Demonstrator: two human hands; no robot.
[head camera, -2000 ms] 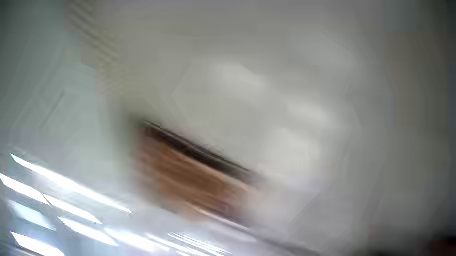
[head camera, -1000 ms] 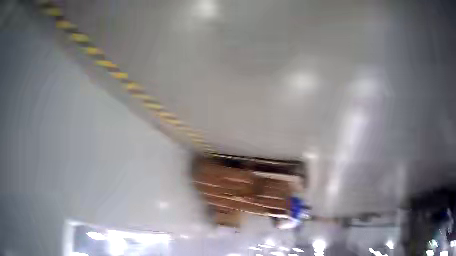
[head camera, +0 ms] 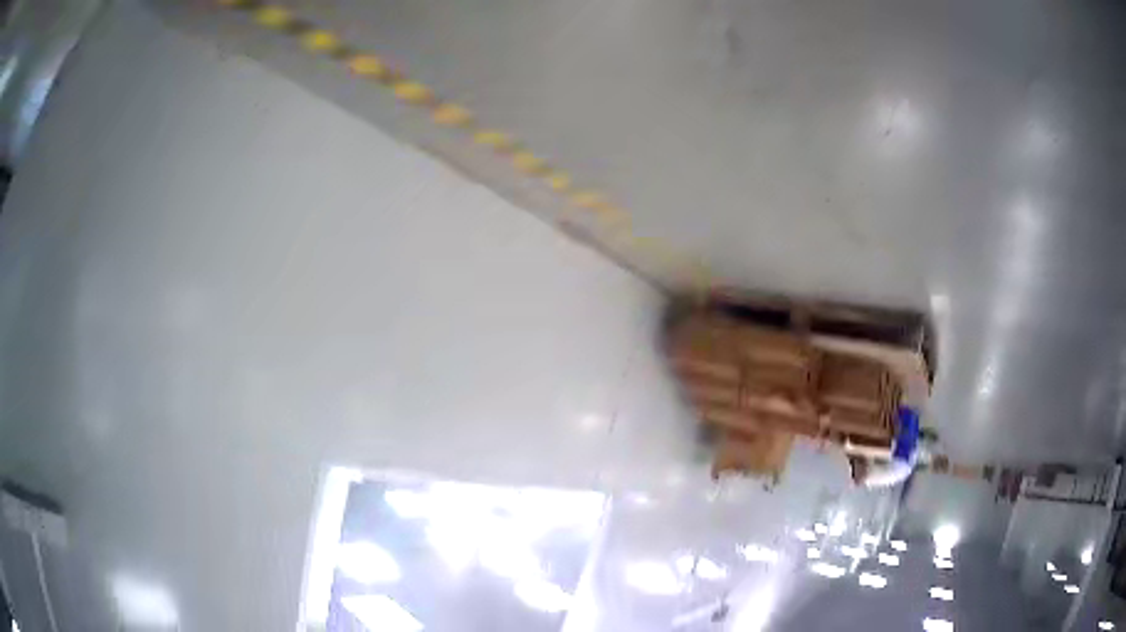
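Note:
No hand of mine is in the picture. The picture is upside down and somewhat blurred. A block of stacked brown cardboard cartons (head camera: 784,389) stands on a pallet (head camera: 852,327) against the wall, right of the middle. A small bright blue thing (head camera: 908,435) shows beside the cartons; I cannot tell what it is.
Yellow-and-black floor tape (head camera: 451,115) runs along the pale wall (head camera: 371,284) towards the cartons. The shiny grey floor (head camera: 766,148) fills the top. A bright white-framed window or opening (head camera: 457,556) and ceiling lights show at the bottom. Small distant goods (head camera: 1050,482) show at right.
The view has turned and is less blurred. The cartons and pallet now appear further right and a little higher, and more of the wall and the bright framed opening shows.

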